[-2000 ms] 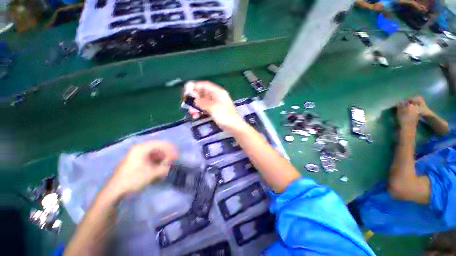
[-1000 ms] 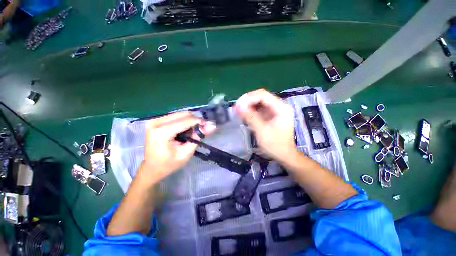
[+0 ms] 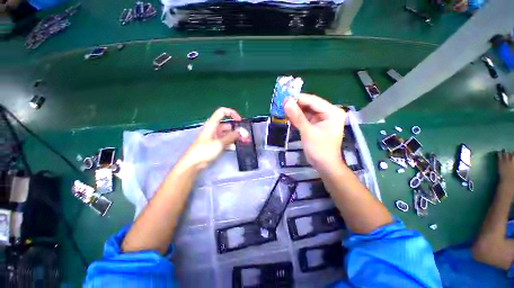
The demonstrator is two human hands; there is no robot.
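Note:
My right hand point(image 3: 321, 126) pinches a blue and silvery main board point(image 3: 283, 97) above the tray's far edge. A small dark display with a bright edge point(image 3: 277, 133) hangs from the board by a short orange flex cable. My left hand point(image 3: 214, 140) holds a black phone housing point(image 3: 247, 152) upright at its upper end, with a small whitish thing at the fingertips. The translucent tray point(image 3: 169, 152) lies below both hands. Several black housings sit in its right and near pockets. One more housing point(image 3: 277, 202) lies slanted across another housing point(image 3: 246, 236).
A heap of displays, boards and rings point(image 3: 420, 163) lies right of the tray, a smaller group point(image 3: 103, 179) at left. A grey post point(image 3: 428, 67) slants at upper right. Stacked trays point(image 3: 253, 18) stand at the back. Another person's arm point(image 3: 496, 225) is at right.
The board with its hanging display is now raised and clearly visible in my right hand. My left hand has moved slightly right, and its housing has turned from slanted to upright.

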